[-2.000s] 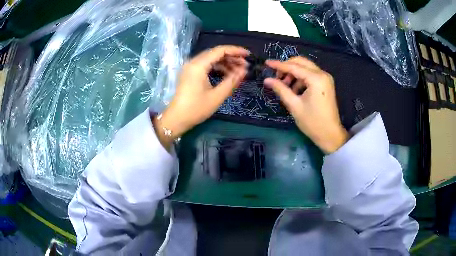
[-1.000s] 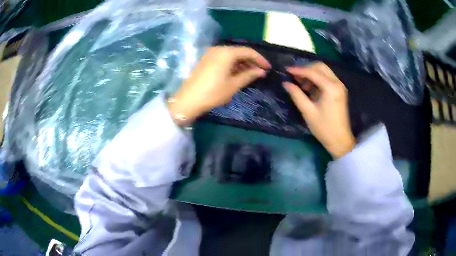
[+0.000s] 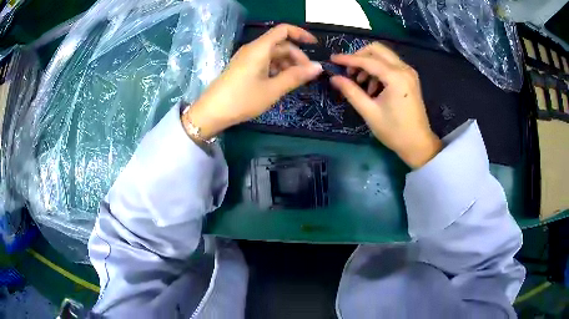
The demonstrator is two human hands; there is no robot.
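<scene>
My left hand is over the black mat, its thumb tip touching a tiny dark piece. My right hand holds that small black piece between thumb and index finger; its exact shape is hidden by the fingertips. Thin silvery pins lie scattered on the mat under and behind the hands. A stack of square black frames with an open window lies on the green bench near my body.
A large clear plastic bag spreads at left. A smaller clear bag lies at the back right. A tan cardboard sheet carries black frames at far right. A white paper slip is behind the mat. Tiny pieces lie on the mat.
The view shifted and came back. My left fingers have spread, with index finger raised away from the thumb. My right hand still pinches a small dark piece.
</scene>
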